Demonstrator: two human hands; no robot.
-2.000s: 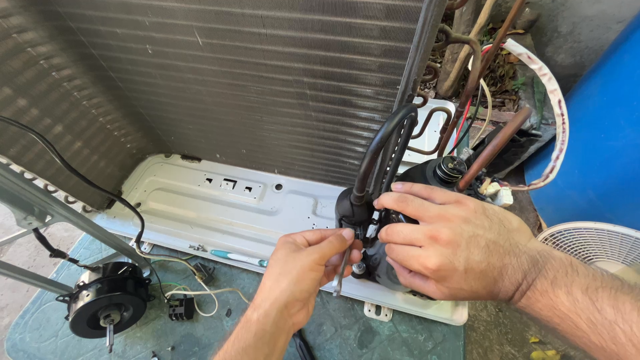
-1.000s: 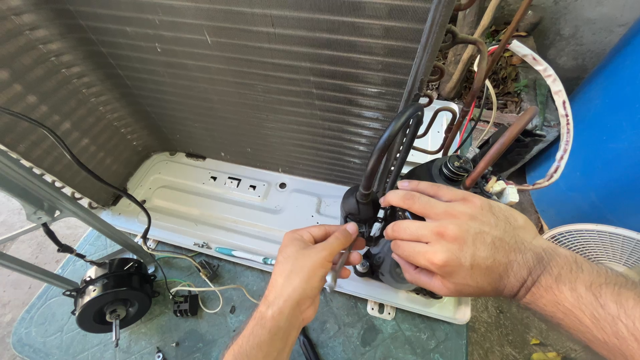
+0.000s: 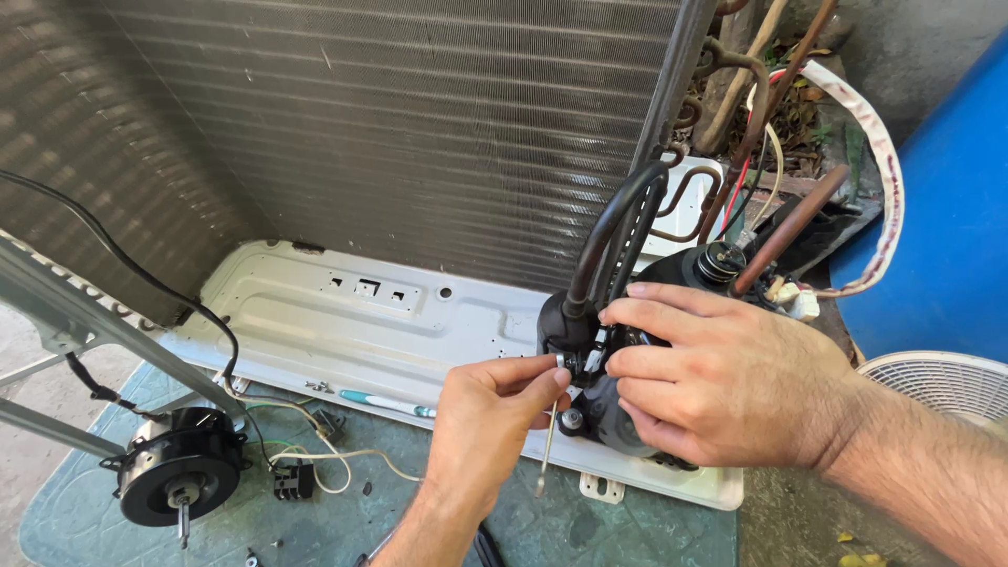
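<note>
My left hand (image 3: 496,417) pinches a small metal piece, seemingly a wrench end, between thumb and forefinger at the side of the black accumulator (image 3: 568,319). A thin metal rod (image 3: 547,453) hangs below those fingertips; whether both are one tool cannot be told. My right hand (image 3: 709,374) lies over the black compressor (image 3: 669,272), its fingers spread toward a bracket beside the accumulator. Whether it grips anything is hidden. Black-sleeved pipes (image 3: 610,224) rise from the accumulator. A rubber-mounted bolt (image 3: 571,420) shows under my left fingertips.
A finned condenser coil (image 3: 409,134) stands behind the white metal base pan (image 3: 378,346). On the green table (image 3: 630,524) lie a fan motor (image 3: 179,465), a terminal block (image 3: 294,480) and wires. A toothbrush (image 3: 386,403) rests on the pan's edge. Copper pipes (image 3: 791,228) and a blue barrel (image 3: 937,205) are at right.
The fingers of my left hand have shifted slightly at the accumulator, and the thin rod now hangs lower and more plainly in view. My right hand stays on the compressor.
</note>
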